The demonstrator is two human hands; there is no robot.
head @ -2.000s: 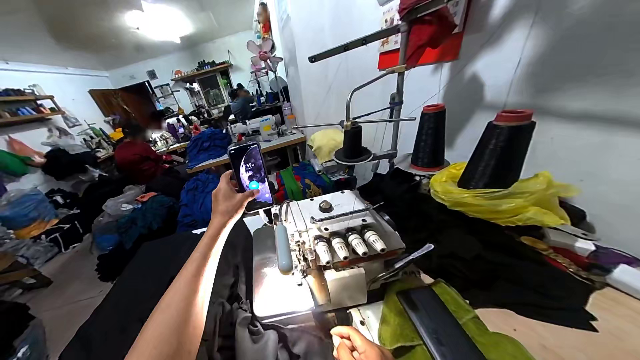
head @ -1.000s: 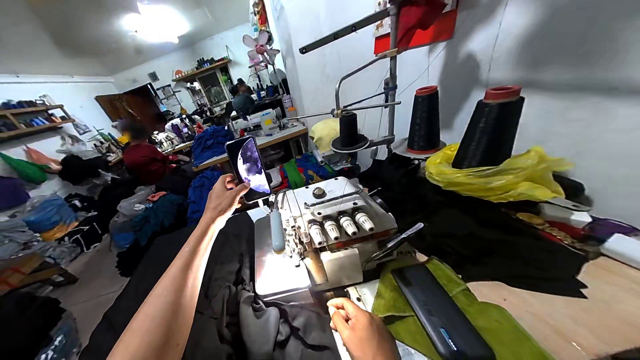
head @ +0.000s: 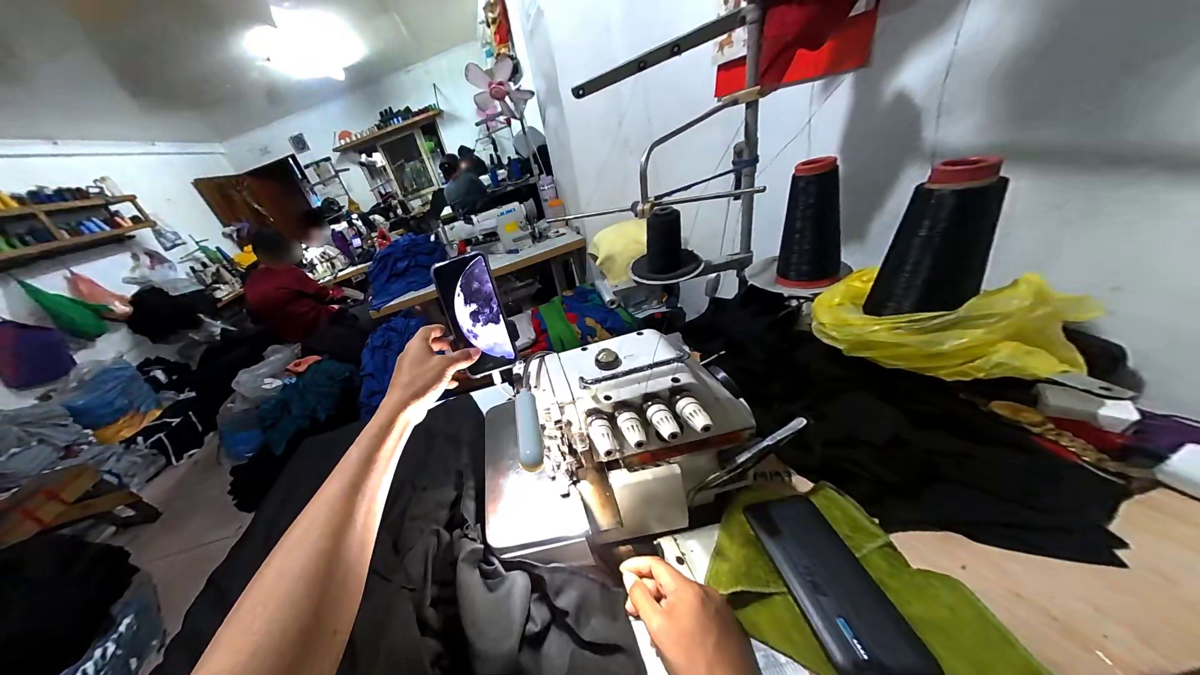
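Observation:
My left hand (head: 427,370) is at the lower left edge of a smartphone (head: 475,312) with a moon picture on its lit screen; the phone stands upright beside an overlock sewing machine (head: 633,361). Fingers and thumb touch the phone's side and lower screen. Curled in front of the machine, my right hand (head: 680,609) shows nothing clearly held. To its right a black power bank (head: 834,581) lies on a green cloth (head: 937,600). Tweezers (head: 750,450) lean at the machine's right side. Dark grey fabric (head: 525,600) hangs over the front edge at left.
Black thread cones (head: 937,234) stand behind the machine, one in a yellow plastic bag (head: 956,328). A metal thread stand (head: 750,141) rises over it. Black cloth (head: 900,441) covers the right of the table. People sit at the back, one in a red top (head: 286,300); cloth piles lie at left.
The phone screen has changed from a picture with a clock and a round button to the moon picture alone. My left thumb has moved off the button's place. My right hand stays in front of the machine.

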